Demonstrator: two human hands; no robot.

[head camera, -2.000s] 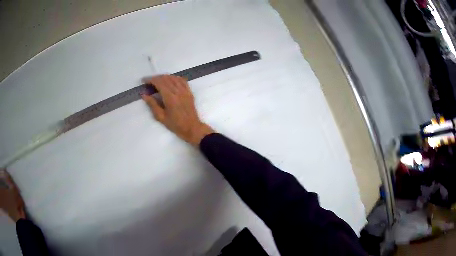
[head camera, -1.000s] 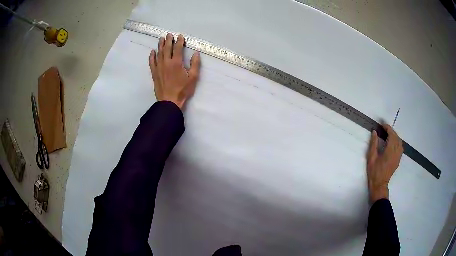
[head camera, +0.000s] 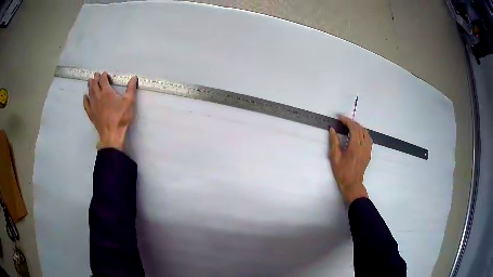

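Note:
A long steel rule (head camera: 238,100) lies across the large white sheet (head camera: 232,178), from its left edge to near its right edge. My left hand (head camera: 111,105) rests with fingers apart on the rule near its left end. My right hand (head camera: 352,149) is at the rule towards its right end, with thumb and fingertips on it. A thin pen (head camera: 355,108) sticks up out of my right hand's fingers; its lower part is hidden by the fingers. Faint lines show on the sheet below the rule.
A brown strip (head camera: 11,181) and dark scissors (head camera: 10,223) lie at the left edge of view, with a small metal item (head camera: 20,262) below them. A yellow round item (head camera: 4,98) is cut off at the left. A metal rail (head camera: 471,216) runs along the right.
The view has turned, so the rule and both hands appear further left and the rule less slanted. Both hands remain at the rule. The scissors and brown strip have shifted towards the left edge.

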